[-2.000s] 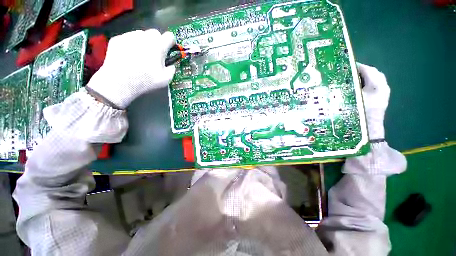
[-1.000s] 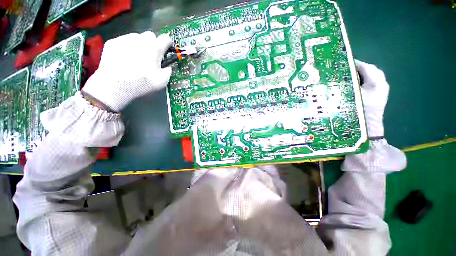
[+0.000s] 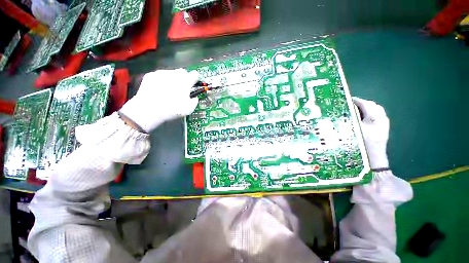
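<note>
A large green circuit board [image 3: 267,123], solder side up, lies tilted in front of me above the bench. My left hand [image 3: 163,98], in a white glove, is closed on side cutters [image 3: 200,89] with black and orange handles. The cutter jaws rest on the board's upper left part; their tips are too small to make out. My right hand [image 3: 375,132], also gloved, holds the board's right edge; its fingers are partly hidden behind the board. A red pad [image 3: 198,175] shows at the board's lower left.
Two more boards [image 3: 76,115] stand at the left beside red pads. Other boards [image 3: 112,23] lie on red pads at the back left, and one red pad [image 3: 218,24] is at the back middle. Yellow tape [image 3: 154,197] marks the front edge. A black object [image 3: 426,239] is at lower right.
The view has tilted up, so the bench, board and hands sit lower in the picture and more boards show at the back. The left hand keeps the cutters at the board's upper left.
</note>
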